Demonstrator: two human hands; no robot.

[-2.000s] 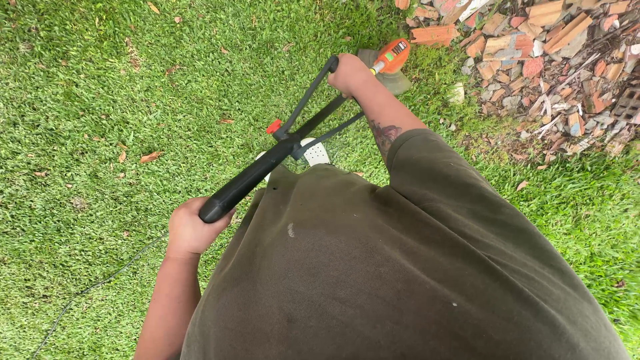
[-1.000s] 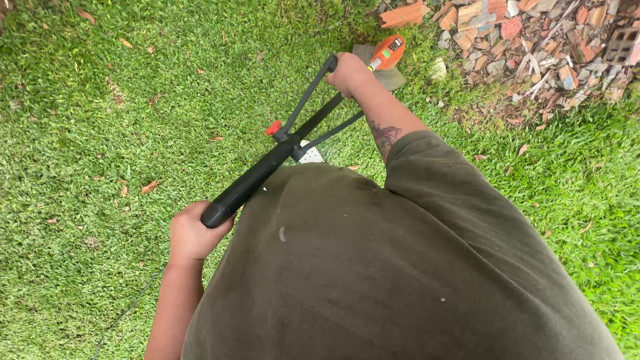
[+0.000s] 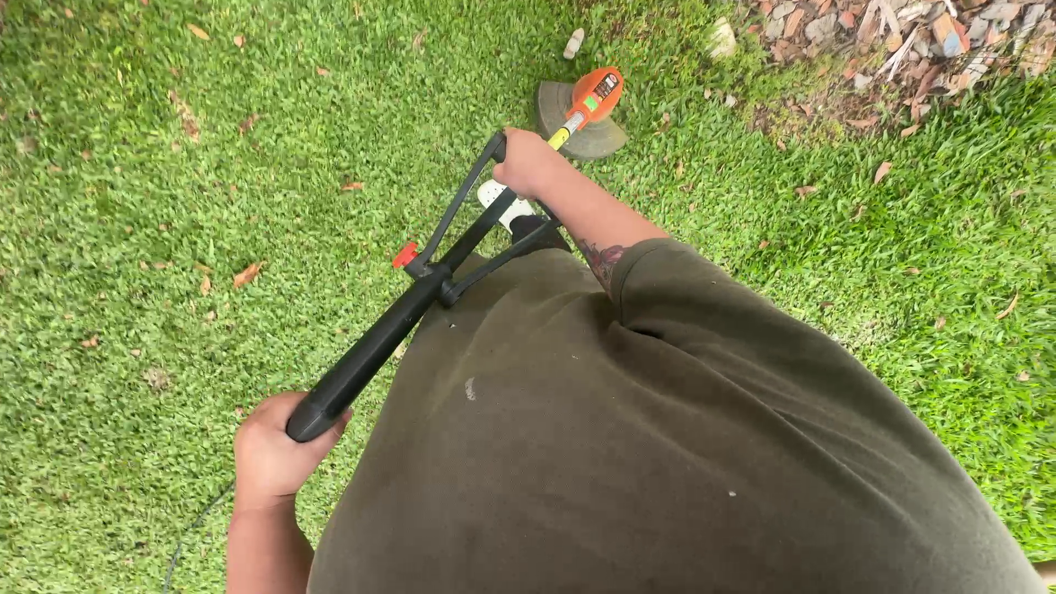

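Observation:
A string trimmer runs diagonally across the view, from its black rear handle (image 3: 363, 359) at lower left to its orange motor head (image 3: 597, 95) at upper right. My left hand (image 3: 276, 450) is closed round the rear end of the black handle. The looped front handle (image 3: 462, 202), with a red knob (image 3: 405, 255) at its base, has its top bar in my right hand (image 3: 528, 162). Just beyond that hand, a yellow shaft section (image 3: 561, 136) joins the head. A dull, grass-stained guard (image 3: 598, 142) lies under the head, over the lawn; the cutting line is not visible.
Broken brick and stone rubble (image 3: 907, 37) borders the lawn (image 3: 148, 330) at upper right. A white shoe with holes (image 3: 505, 202) shows below the front handle. A thin dark cord (image 3: 194, 524) trails through the grass at lower left. Dry leaves (image 3: 247, 275) are scattered about.
The rubble has shifted toward the upper right as the view moved. The trimmer head now sits over grass, farther from the rubble's edge. Both hands keep their hold.

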